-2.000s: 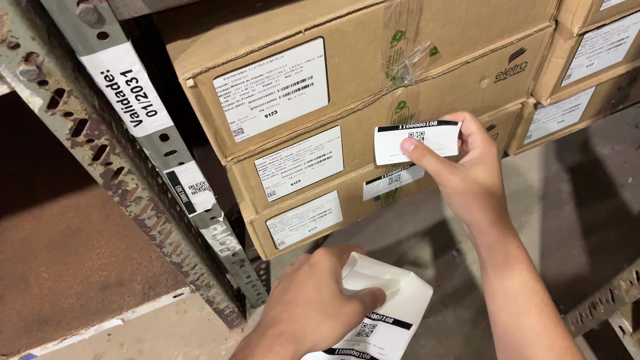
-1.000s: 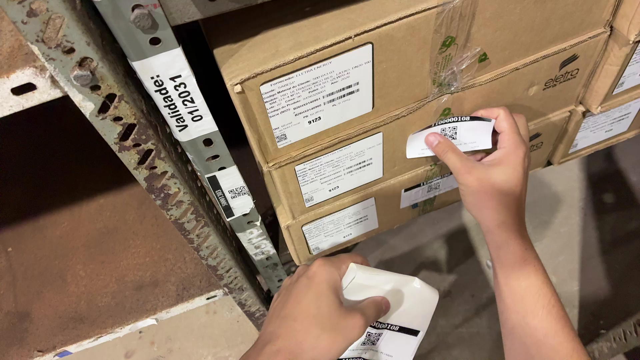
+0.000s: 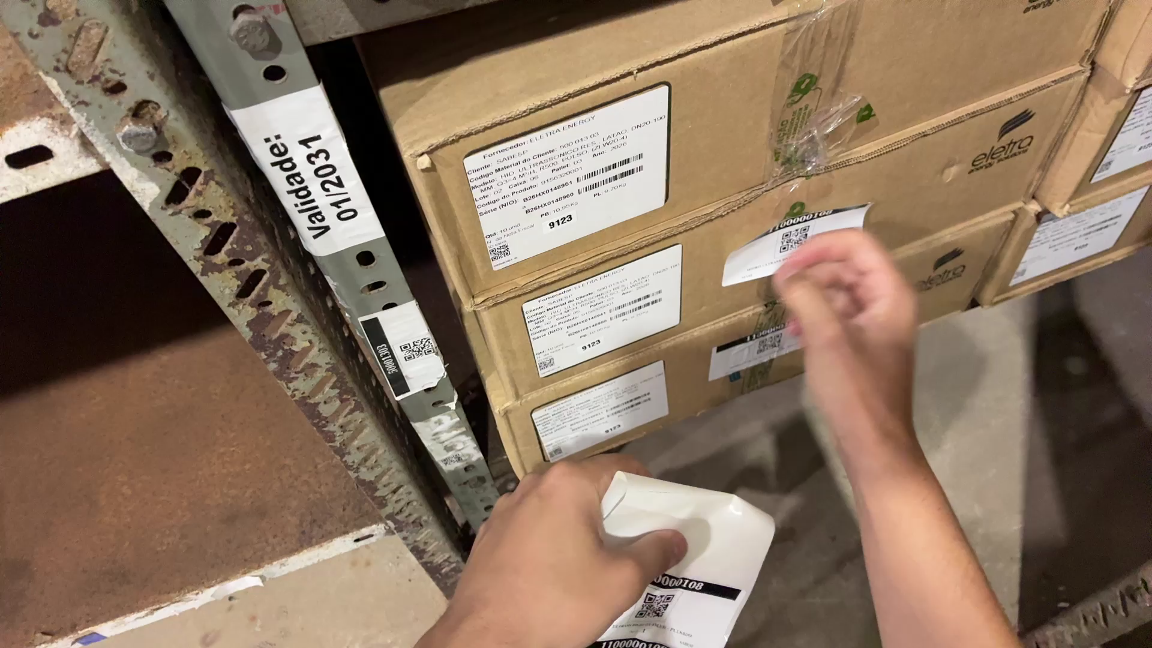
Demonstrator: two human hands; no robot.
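Note:
A folded strip of white label backing with printed code labels is pinched in my left hand, low in the view. My right hand is at a white code label lying against the front of the middle cardboard box. Its fingers are blurred near the label's lower right edge, and whether they still grip it cannot be told. Below, another code label sits on the lower box's front, over the tape, partly hidden by my right hand. Printed white labels are on the left parts of the stacked boxes.
A perforated, rusty metal shelf upright stands left of the boxes, beside a grey post bearing stickers. Rusty shelf boards are at the far left. More cardboard boxes are at the right, with concrete floor below.
The label that was between my right thumb and fingers now lies against the middle box, and my right hand has moved down from its top edge. My left hand still holds the strip.

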